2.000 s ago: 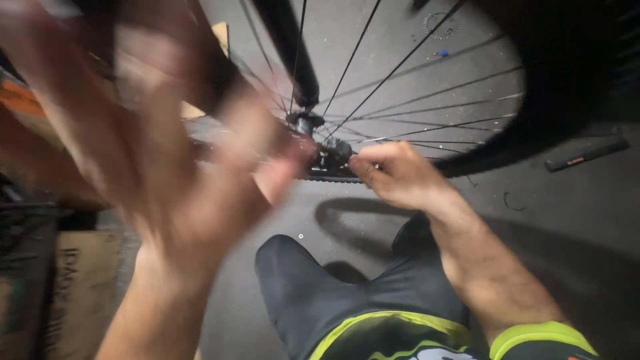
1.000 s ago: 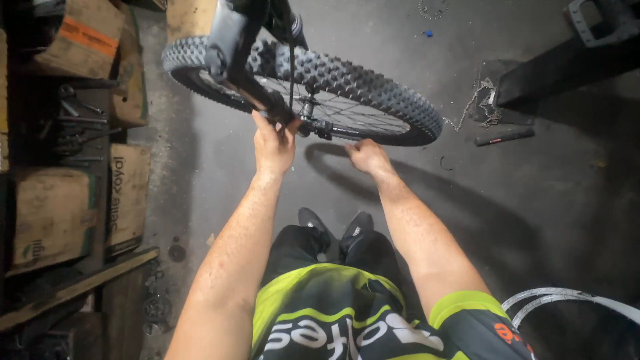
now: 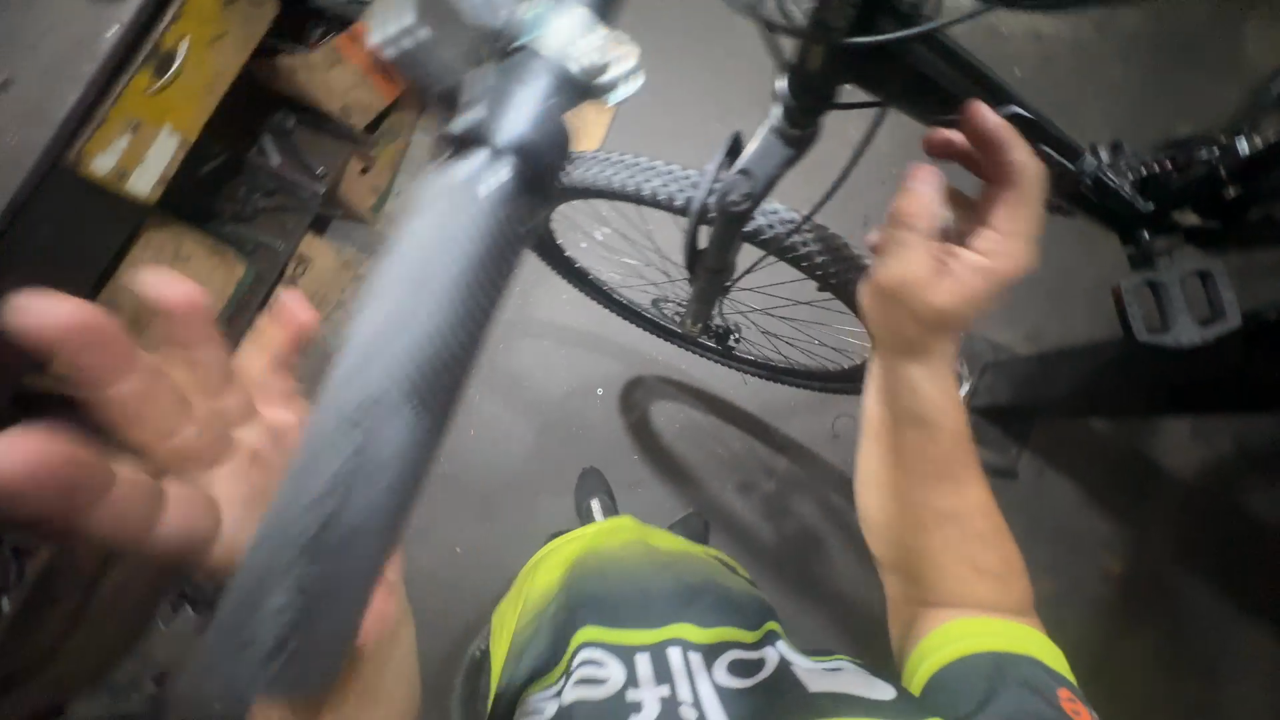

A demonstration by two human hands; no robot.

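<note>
A bicycle handlebar grip (image 3: 370, 430), dark and blurred, slants across the left foreground. My left hand (image 3: 170, 430) is spread beside and partly behind it, fingers apart; whether the palm touches it cannot be told. My right hand (image 3: 950, 240) is raised on the right with bent fingers apart and holds nothing; it overlaps the view of the black frame tube (image 3: 960, 85). Between the hands, farther down, the front wheel (image 3: 690, 350) with its knobby tyre sits in the suspension fork (image 3: 735, 205).
A flat pedal (image 3: 1180, 305) juts out at the right, above a dark beam-like base (image 3: 1130, 380). Cardboard boxes (image 3: 180, 265) and a yellow case (image 3: 180, 90) fill shelving at the upper left. My shoe (image 3: 595, 495) stands on the grey floor (image 3: 530, 420).
Both hands have left the area of the wheel hub and are now raised and apart. The view has shifted, and the handlebar grip now shows large in front.
</note>
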